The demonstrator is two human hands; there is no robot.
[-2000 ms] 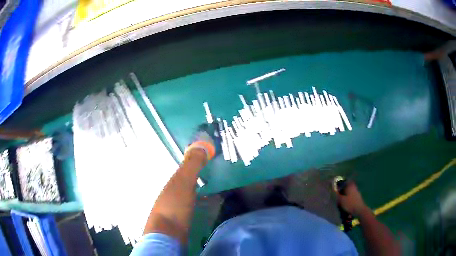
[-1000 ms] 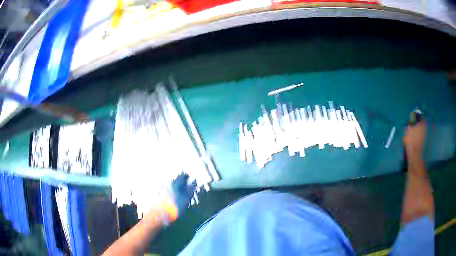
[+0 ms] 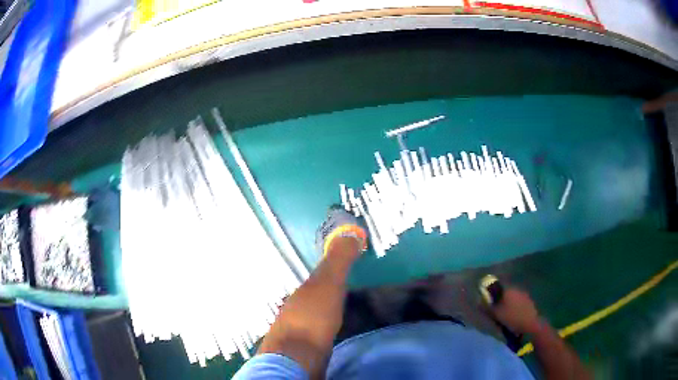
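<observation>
Short silver-white rods (image 3: 461,189) lie side by side in an uneven row on the green bench top. My left hand (image 3: 343,226), in a grey-blue glove with an orange-yellow cuff, is at the row's left end. A rod end shows just above its fingers; the fingers are blurred, so I cannot tell if they grip it. My right hand (image 3: 518,310), bare, is shut on a dark-handled hand tool (image 3: 491,289) with a yellowish end, in front of the bench's near edge. Long silver-white rods (image 3: 197,252) lie in a fanned pile at left.
A loose short piece (image 3: 415,126) lies crosswise behind the row, another (image 3: 566,194) at its right. Black trays of small metal parts (image 3: 61,245) are at far left. A white shelf (image 3: 245,33) overhangs the back. Blue crates (image 3: 56,341) stand at lower left.
My left hand has moved from the long pile's near end right to the row. My right hand, with the tool, has come from the bench's right end to its front edge. The view has shifted.
</observation>
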